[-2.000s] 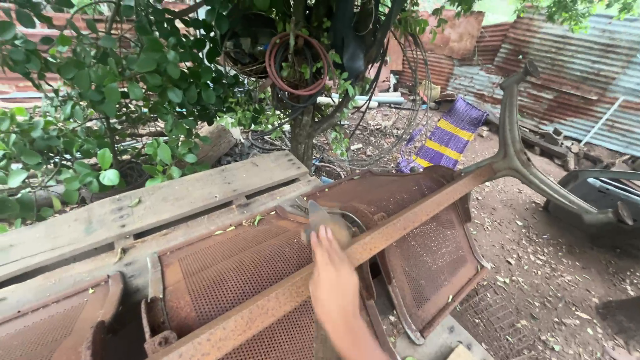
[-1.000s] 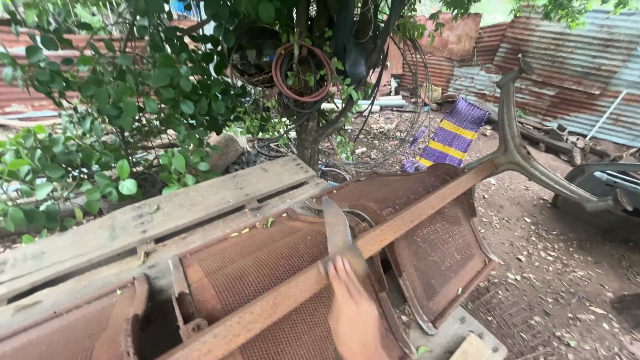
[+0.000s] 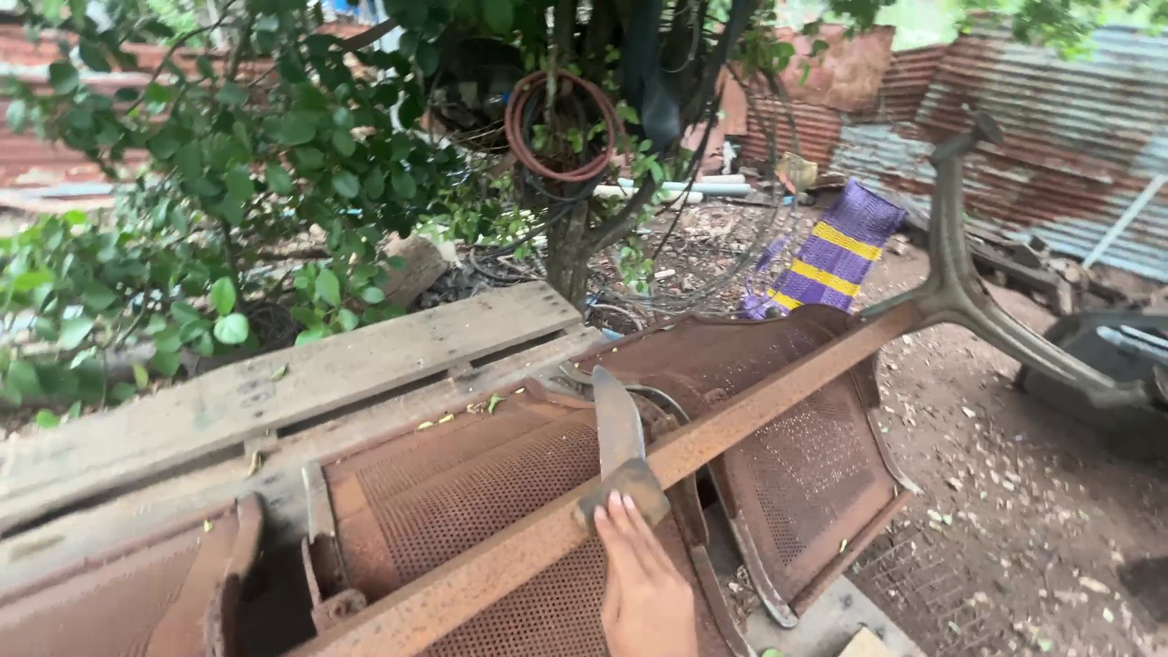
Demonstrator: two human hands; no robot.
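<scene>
My right hand [image 3: 639,584] comes in from the bottom edge, its fingertips on a small flat brownish block, which looks like a sharpening stone [image 3: 634,491]. The stone lies over the rusty square metal beam [image 3: 757,401] and against a knife blade [image 3: 617,420]. The blade's tip points up and away past the beam; its lower part and handle are hidden by the stone, the beam and my hand. Under the beam are rusty perforated metal seat panels [image 3: 474,474]. My left hand is out of view.
Behind the panels lies a weathered wooden pallet [image 3: 365,365]. A branched metal leg [image 3: 954,265] joins the beam's far end. Beyond are a tree with a hanging red hose coil [image 3: 520,128], a purple and yellow woven strip [image 3: 835,251] and corrugated metal sheets [image 3: 1049,137].
From two seconds ago, the hand and stone have come down along the blade from near its tip to the beam. More of the blade shows above the stone now.
</scene>
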